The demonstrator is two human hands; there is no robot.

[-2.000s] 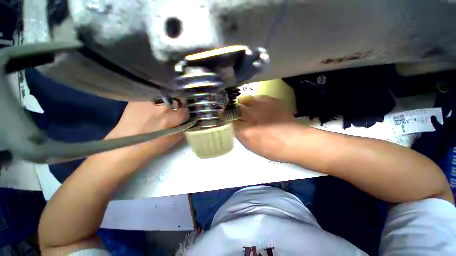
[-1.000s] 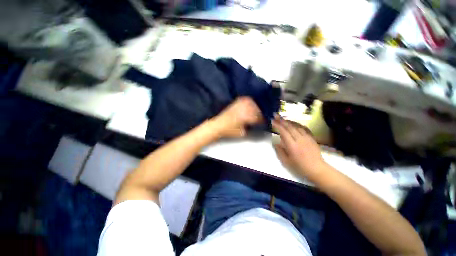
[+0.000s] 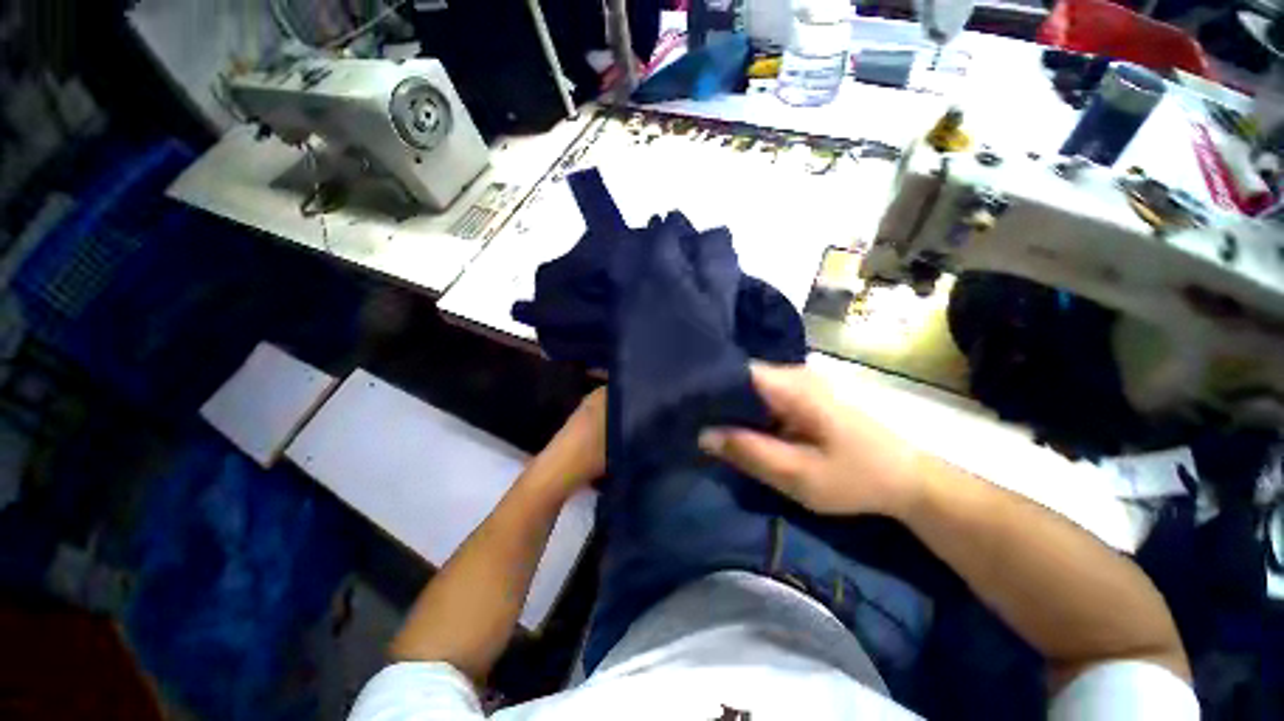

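Observation:
A navy garment piece [image 3: 676,331] lies bunched on the front edge of the white table and hangs down over my lap. My right hand [image 3: 810,440] grips its right edge between thumb and fingers. My left hand [image 3: 589,434] is at its left edge, with the fingers hidden behind the cloth. The off-white sewing machine [image 3: 1070,211] stands to the right, its needle area [image 3: 862,289] away from the cloth. A dark cloth heap [image 3: 1035,352] lies under the machine arm.
A second sewing machine [image 3: 380,120] stands at the upper left. White bench boards [image 3: 408,458] lie low on the left beside a blue plastic wrap [image 3: 211,549]. A clear bottle [image 3: 817,54] and a red item [image 3: 1127,35] are at the back. A white ticket [image 3: 1152,475] lies at the right.
The navy cloth has moved away from the needle area and been drawn toward my lap. My hands have come down and back with it. The view has pulled back from the machine.

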